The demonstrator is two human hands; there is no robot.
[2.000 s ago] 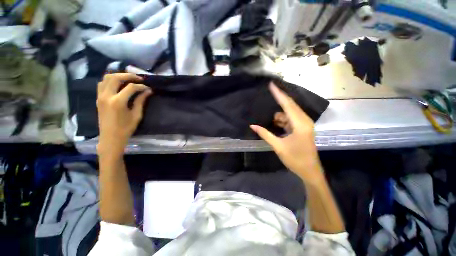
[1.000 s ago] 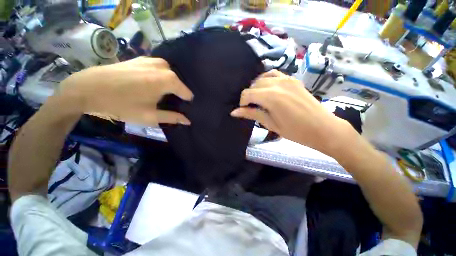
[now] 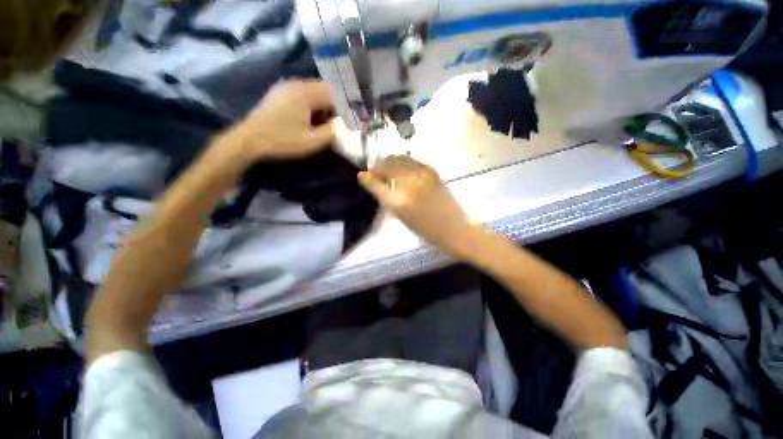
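Note:
The black sleeve [image 3: 330, 190] lies bunched just below and left of the lit needle area [image 3: 367, 137] of the white sewing machine [image 3: 567, 69]. My left hand [image 3: 288, 120] is at the left of the needle, its fingers bent down on the black cloth. My right hand [image 3: 410, 193] is just right of the needle, thumb and fingertips pinched on the cloth's edge. The grey-white and black jacket [image 3: 266, 240] spreads left over the table. The exact edge between my fingertips is blurred.
Small black tabs [image 3: 506, 101] lie fanned on the machine bed. Snips with yellow and green handles [image 3: 659, 146] lie at the table's right end. The table's front edge [image 3: 549, 219] slants across. Grey and black garments [image 3: 721, 326] hang lower right. A white sheet [image 3: 257, 399] shows below.
The black cloth, held up between both hands a second ago, is now down at the needle. Both hands have come close together there. The view has tilted down onto the machine bed.

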